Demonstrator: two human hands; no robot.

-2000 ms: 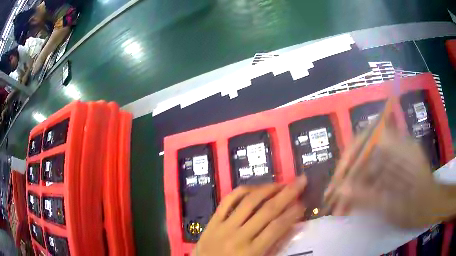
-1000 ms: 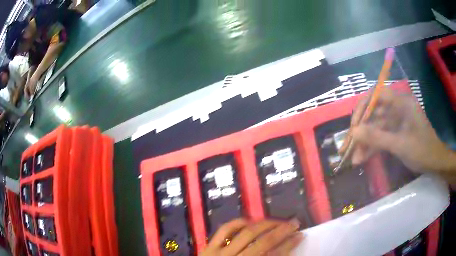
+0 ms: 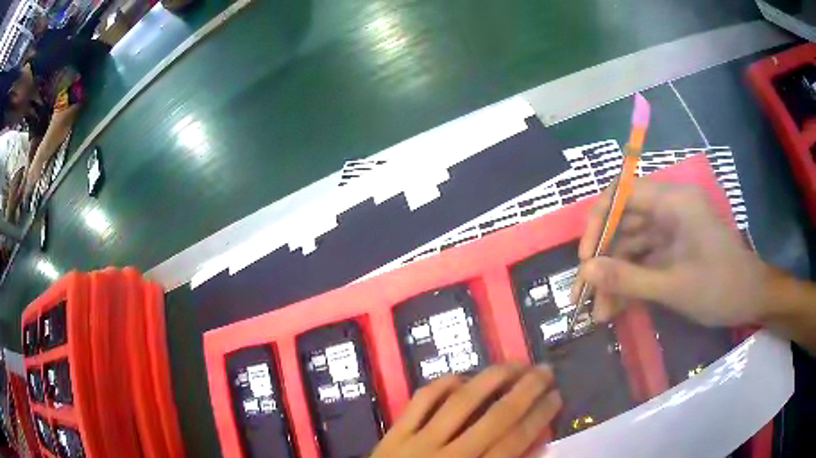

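A red foam tray (image 3: 358, 300) holds black phone housings in a row of pockets. My right hand (image 3: 667, 255) grips an orange tweezers-like tool (image 3: 622, 192) with a pink top end, its fine tip at the white label area of the fourth phone housing (image 3: 582, 376) from the left. My left hand (image 3: 474, 416) lies fingers forward over the lower part of the third housing (image 3: 438, 335), beside a white sheet (image 3: 716, 394) laid curved across the tray's near part. Whether a small piece is on the tip cannot be told.
Stacked red foam trays (image 3: 116, 358) with phones stand at left. A black sheet with stepped white edge (image 3: 358, 224) and barred sheets (image 3: 537, 201) lie beyond the tray. Another red tray (image 3: 778, 116) is at far right. A person (image 3: 54, 98) sits across the green bench (image 3: 295, 107).
The view has shifted, so the tray sits lower and further left. The tool went from a blurred sweep over the right-hand phones to the fourth housing's label area. The left hand stays on the tray.
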